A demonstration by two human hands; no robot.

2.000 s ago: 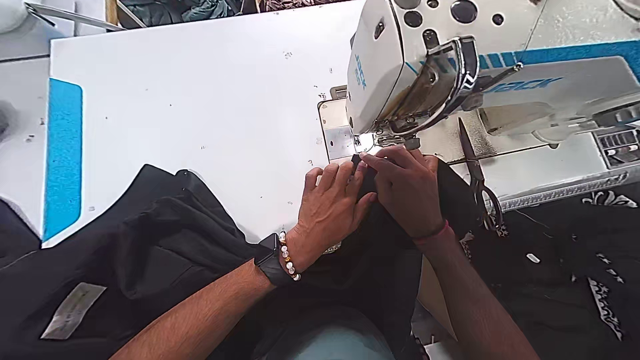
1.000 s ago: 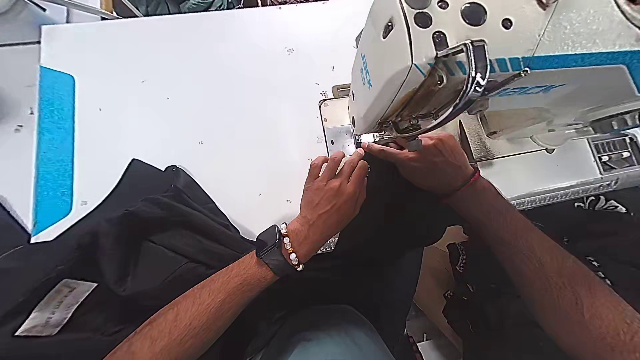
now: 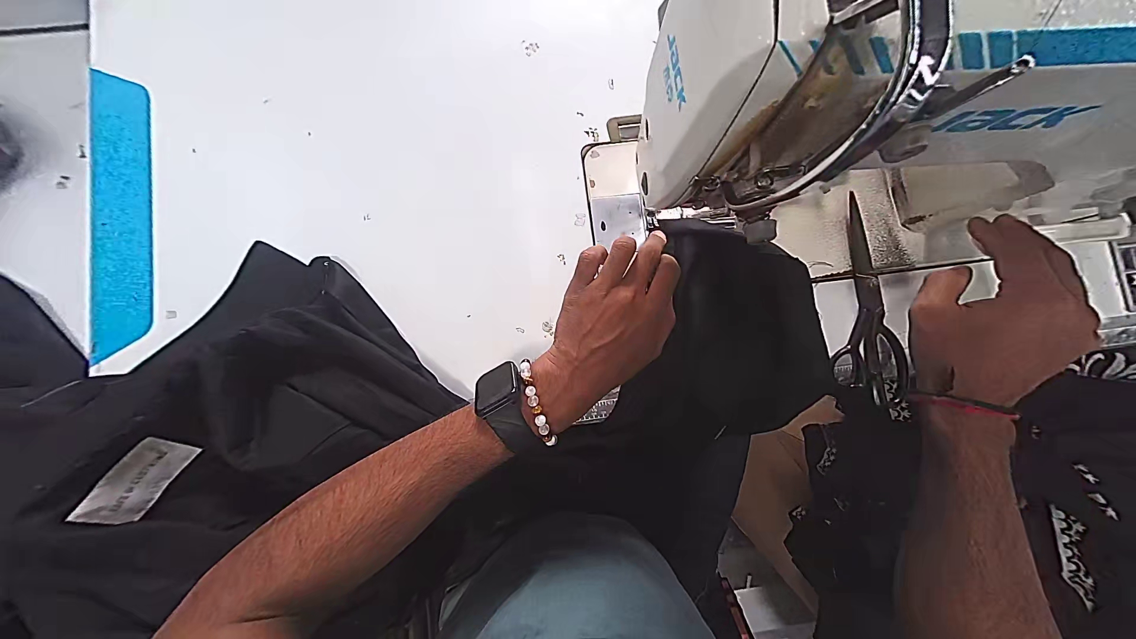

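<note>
A black garment (image 3: 337,417) with a pale label spreads over the left of the white table and under my left arm, up to the needle area of a Jack sewing machine (image 3: 728,80). My left hand (image 3: 617,324), with a watch and bead bracelet at the wrist, presses on the cloth just below the presser foot, fingertips at the metal plate (image 3: 614,209). Off the cloth, my right hand (image 3: 1012,311) hovers right of a pair of scissors (image 3: 865,311), thumb and fingers apart, holding nothing. Whether my left fingers pinch the cloth is hidden.
The white table (image 3: 355,133) has thread bits scattered on it and a blue corner strip at the left. Black cloth with white patterns (image 3: 1074,532) lies at the lower right. My knee (image 3: 577,586) shows below the garment. The machine's arm spans the upper right.
My right hand has left the cloth by the presser foot and moved right, past the scissors, with its fingers apart. My left hand stays on the cloth near the needle area.
</note>
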